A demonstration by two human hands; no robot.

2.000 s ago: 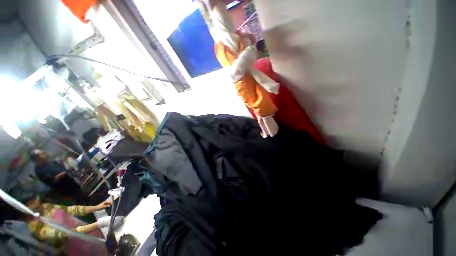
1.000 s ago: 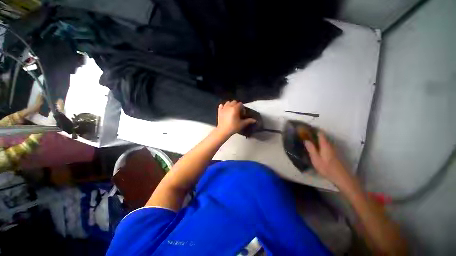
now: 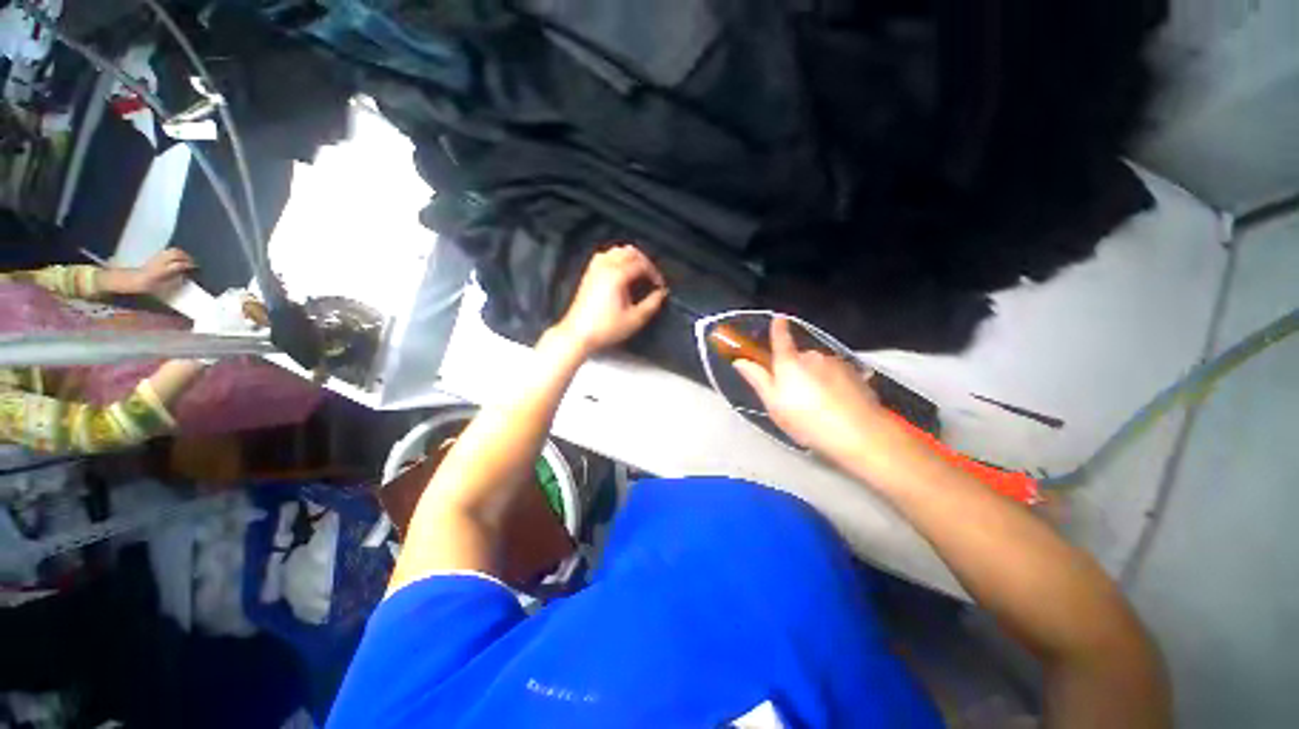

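My right hand (image 3: 809, 385) is closed on the brown-orange handle of the iron (image 3: 734, 346), whose dark body has a pale rim. The iron lies on a dark cloth piece near the table's front edge, its pointed end towards my left hand. My left hand (image 3: 618, 295) has fingers and thumb pinched together at the edge of the dark cloth (image 3: 684, 316), left of the iron's tip. What lies between those fingers is too small to tell for sure. An orange-red cord sleeve (image 3: 983, 467) runs right from under my right forearm.
A large heap of black garments (image 3: 912, 157) lies behind the work on the white table (image 3: 1125, 342). A thin dark strip (image 3: 1017, 412) lies at the right. A person's hand (image 3: 150, 272) shows beside a sewing machine at the left. A white bin (image 3: 569, 491) stands below the table edge.
The iron has moved left onto the dark cloth near my left hand, from the bare table at the right. The left hand has shifted left. The view has turned down from the window and heap.
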